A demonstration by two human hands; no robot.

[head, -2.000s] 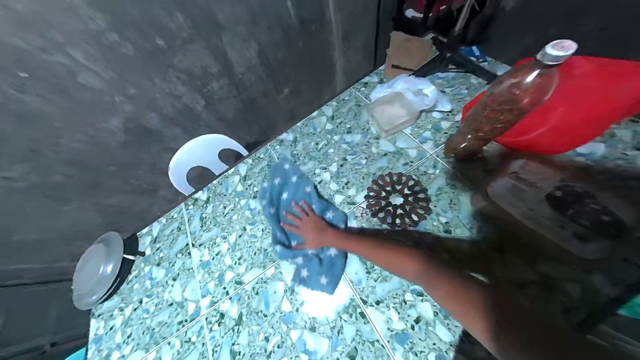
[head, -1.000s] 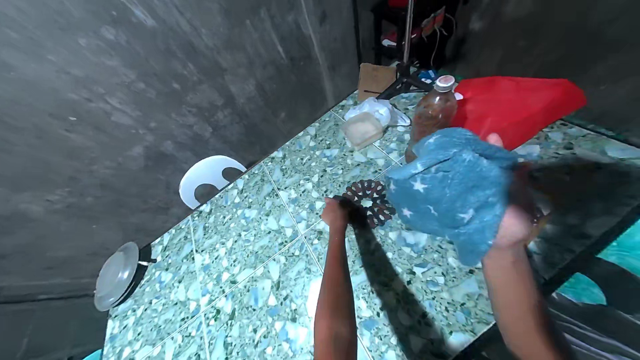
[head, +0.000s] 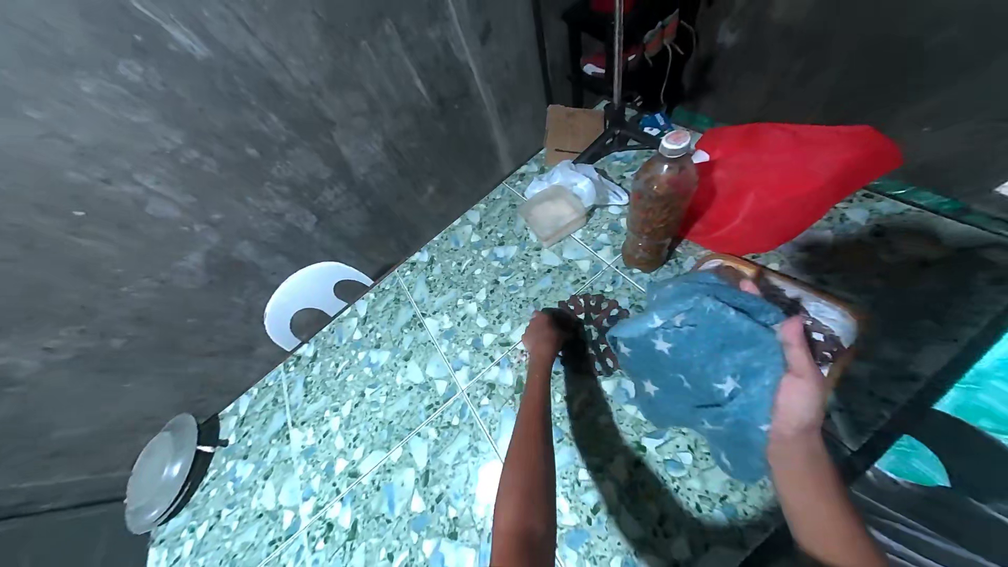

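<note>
My right hand (head: 799,386) grips a blue cloth with white stars (head: 701,354), raised over the right part of the tiled table. At the left edge of a round brown openwork trivet (head: 606,319) is my left hand (head: 543,335); its fingers are curled, and whether they pinch the rim is not clear. Partly behind the cloth lies a shallow tray with a brown rim (head: 839,319), with dark items in it. A plastic bottle of brown contents with a white cap (head: 657,205) stands beyond the cloth.
Behind are a red bag (head: 787,181), a clear plastic container (head: 553,214), a white plastic bag (head: 579,183), cardboard (head: 572,132) and a black stand (head: 618,130). A white chair back (head: 291,303) and a lidded pan (head: 164,472) are at the left edge of the green terrazzo-patterned table (head: 378,394).
Two seconds ago a hand pressed the cloth flat on the table left of the trivet; now the cloth is lifted at the right in my right hand. My left hand has come to the trivet.
</note>
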